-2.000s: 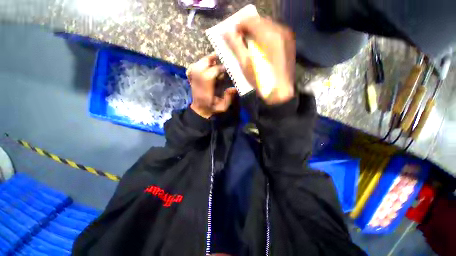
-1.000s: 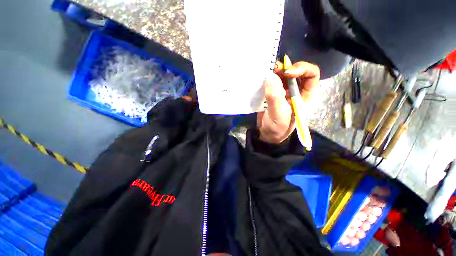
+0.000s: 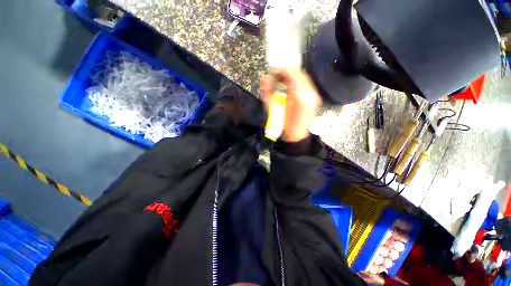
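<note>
My right hand [image 3: 294, 106] is in front of my chest, blurred by motion. It is shut on the yellow pen [image 3: 275, 116], which points down towards my jacket. The white notepad [image 3: 284, 36] is a blurred upright strip just above my fingers, over the bench; whether the same hand grips it too is hard to tell. My left hand cannot be made out; only its dark sleeve shows beside the right hand.
A blue bin [image 3: 70, 100] of white scraps is at left. A large dark grey fan-like thing [image 3: 431, 42] stands at upper right. Wooden-handled tools [image 3: 406, 148] lie right on the speckled bench [image 3: 190, 25]. A person's hand [image 3: 372, 278] is at lower right.
The notepad has moved up and away from my chest and now looks narrow. My right hand has moved left with the pen. The view has shifted, showing more of the dark grey thing.
</note>
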